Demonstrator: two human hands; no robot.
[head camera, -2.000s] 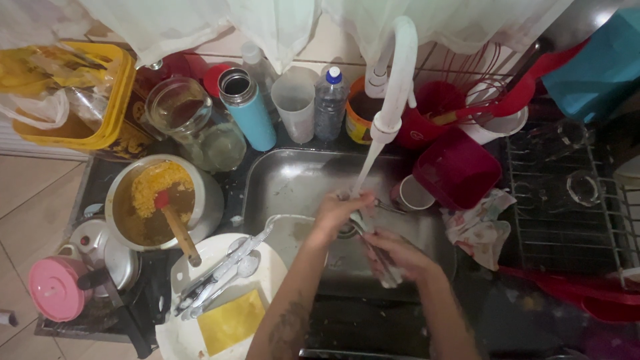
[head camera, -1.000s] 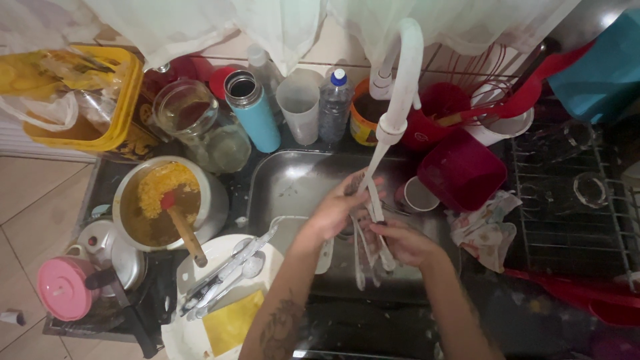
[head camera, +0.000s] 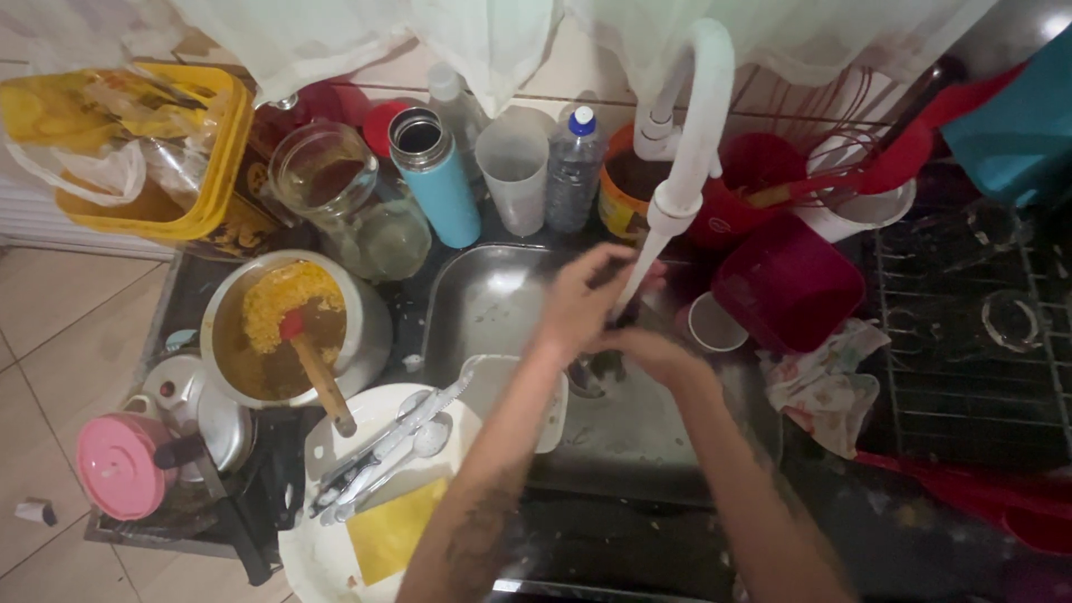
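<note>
Water runs from the white faucet (head camera: 687, 184) over my hands above the steel sink (head camera: 502, 289). My left hand (head camera: 586, 297) is beside the stream, its fingers bent and blurred. Just below it my right hand (head camera: 649, 347) reaches in from the right, its fingers largely hidden. What either hand holds cannot be made out. A shiny metal part shows under them near the drain. To the left, soapy cutlery (head camera: 402, 452) and a yellow sponge (head camera: 398, 528) lie on a white plate (head camera: 318, 544). A pale rectangular dish (head camera: 548, 419) sits partly behind my left forearm.
Left of the sink stands a pot (head camera: 360, 335) with yellow food and a wooden-handled spatula (head camera: 322, 377). Behind are a blue bottle (head camera: 440, 193), a plastic cup (head camera: 515, 176) and glass jars. At right are a white cup (head camera: 716, 322), a magenta container (head camera: 787, 280) and a wire rack (head camera: 963, 352).
The long utensils seen in my hands under the water in the earlier frames no longer show plainly there. My hands have moved closer together by the stream.
</note>
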